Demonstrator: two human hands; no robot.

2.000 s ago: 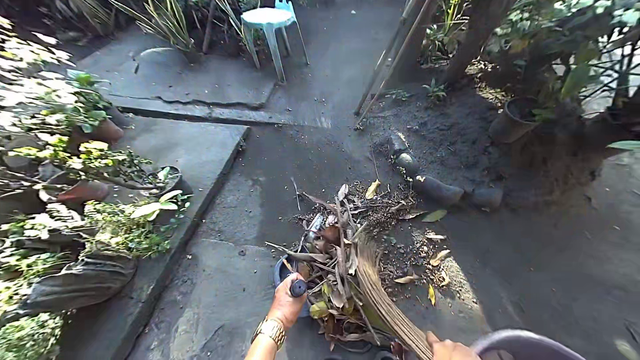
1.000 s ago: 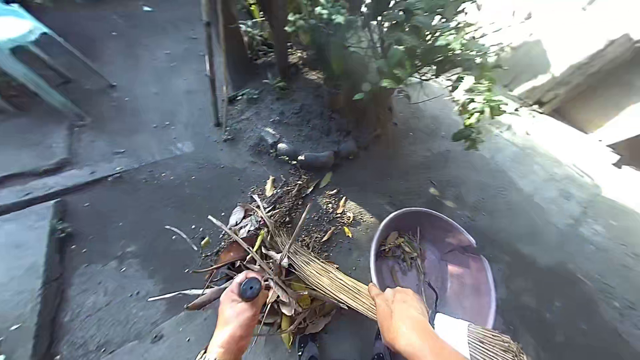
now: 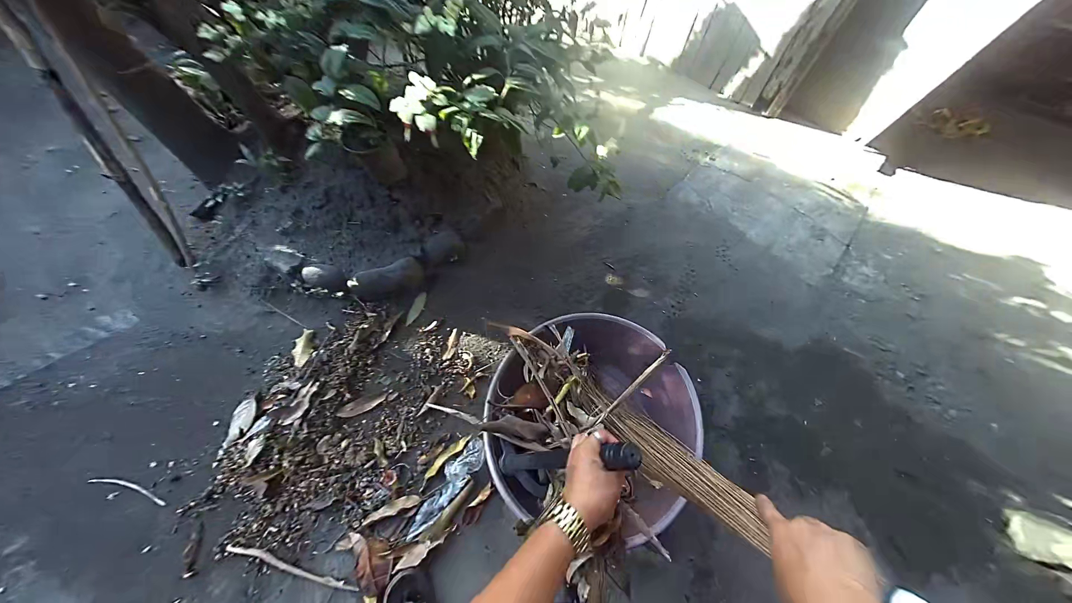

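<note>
My left hand (image 3: 593, 479), with a gold-coloured wristwatch above it, grips a black handle (image 3: 620, 456) over the near left part of a purple plastic tub (image 3: 688, 419). What the handle belongs to is mostly hidden. Dry leaves and twigs (image 3: 536, 402) fill the tub's left side. My right hand (image 3: 816, 557) is closed round a stick broom (image 3: 695, 481), whose bristle end reaches into the tub against the leaves. The tub's rim is cracked at the far right. Left of it, a pile of leaves and small debris (image 3: 335, 435) lies on the ground, with crumpled clear plastic (image 3: 448, 494) at its near edge.
Rounded stones (image 3: 385, 278) edge a soil mound beyond the pile, under a leafy shrub (image 3: 419, 75). Thin poles (image 3: 117, 167) lean at the far left beside tree trunks. Wooden boards (image 3: 804, 63) stand at the far right. A pale stone (image 3: 1038, 536) lies at the right edge.
Both hands have brought a load of leaves and twigs from the ground pile into the tub, which held only a few leaves one second ago. The view has swung right.
</note>
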